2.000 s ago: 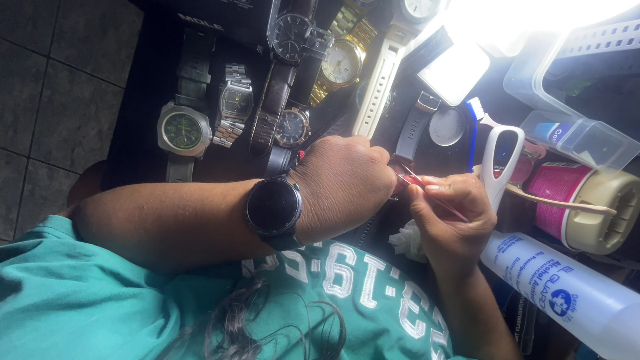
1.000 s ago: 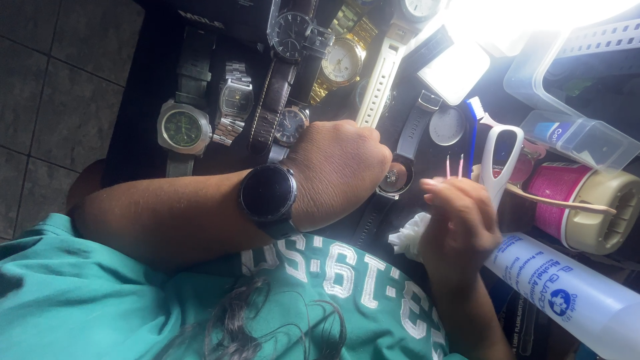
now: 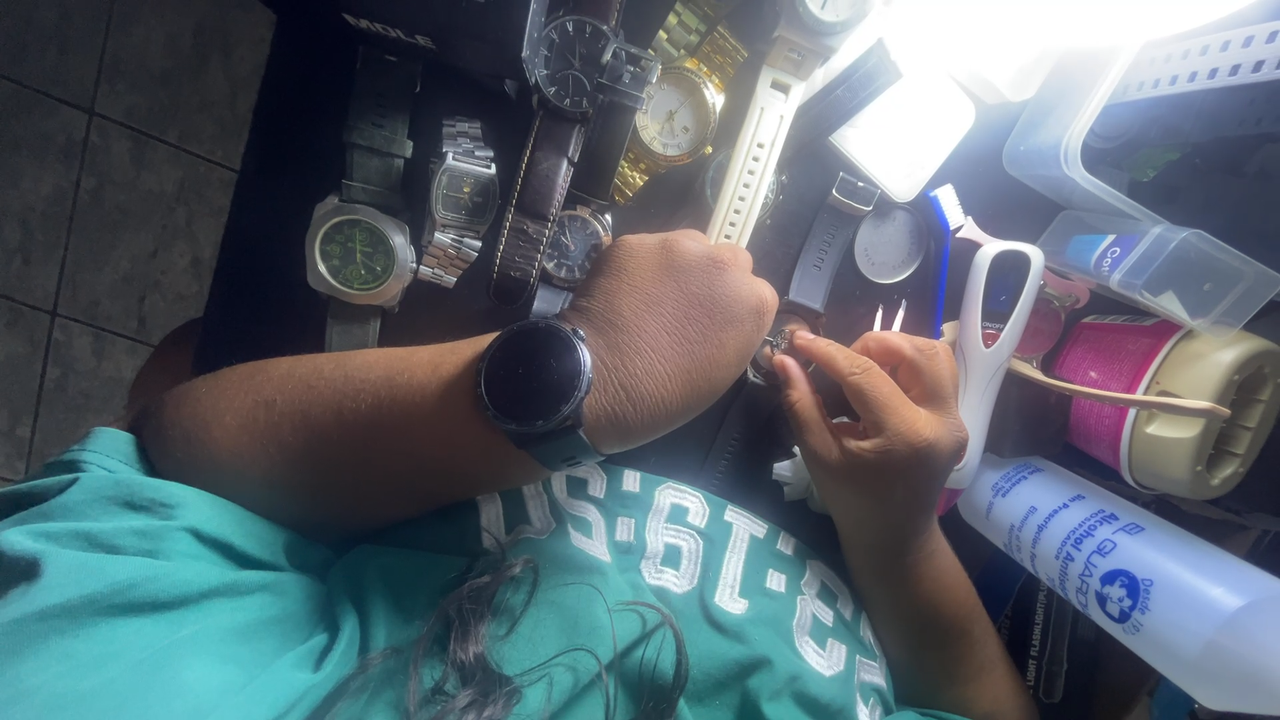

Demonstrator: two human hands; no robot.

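Observation:
My left hand (image 3: 680,330), with a black smartwatch (image 3: 535,377) on its wrist, is curled knuckles up beside a wristwatch (image 3: 768,362) with its inside exposed. The left fingertips are hidden. My right hand (image 3: 785,350) touches this watch with thumb and index fingertip, at a small metal part (image 3: 780,342). Two pale tips, apparently of tweezers (image 3: 890,316), stick up behind the right fingers. The black strap (image 3: 826,245) with its buckle stretches up from the watch. Near it lies a round metal disc (image 3: 890,243), probably a case back.
Several watches lie on the dark surface, among them a green-dialed one (image 3: 356,254) and a gold one (image 3: 677,117). To the right are a blue-handled brush (image 3: 941,260), a white looped handle (image 3: 985,350), a clear plastic box (image 3: 1160,265), a pink-and-beige container (image 3: 1180,405) and an alcohol bottle (image 3: 1130,580).
Two seconds ago my right hand held the tweezers beside my left hand; one second ago it was drawn back, tips upward. Now its thumb and index finger have come back to the watch.

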